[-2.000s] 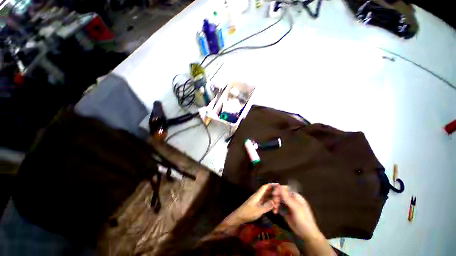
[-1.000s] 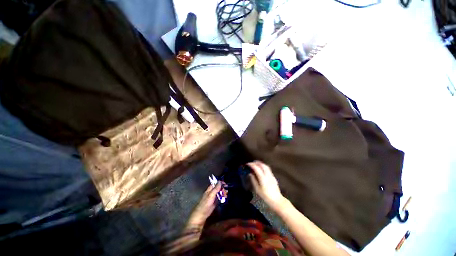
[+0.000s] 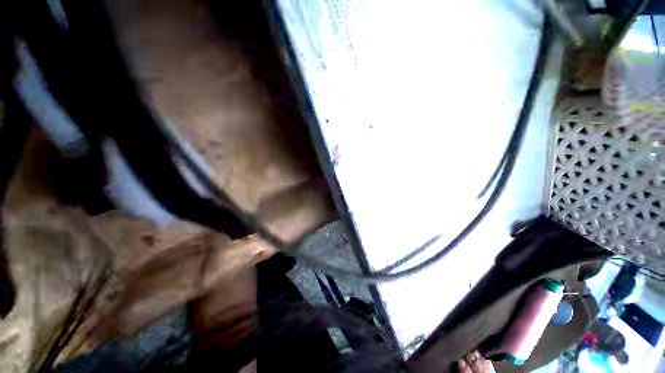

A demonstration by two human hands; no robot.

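The brown garment [image 3: 467, 320] lies over the table edge at the lower right. A pink thread spool with green ends [image 3: 532, 324] rests slanted on it. A few fingertips, seemingly of my right hand [image 3: 475, 363], show at the bottom edge beside the spool's lower end. The rest of that hand is cut off, so its grip cannot be told. My left hand is not in view. The view is close, tilted and partly blurred.
The white perforated basket [image 3: 605, 175] stands at the right. A dark cord [image 3: 510, 160] curves over the white table [image 3: 415, 124] and past its edge. Brown wrapping [image 3: 219, 109] and dark straps [image 3: 146, 160] fill the left.
The view has moved much closer to the table edge and basket and tilted. My left hand and the snips have left the picture. Only fingertips remain visible at the bottom.
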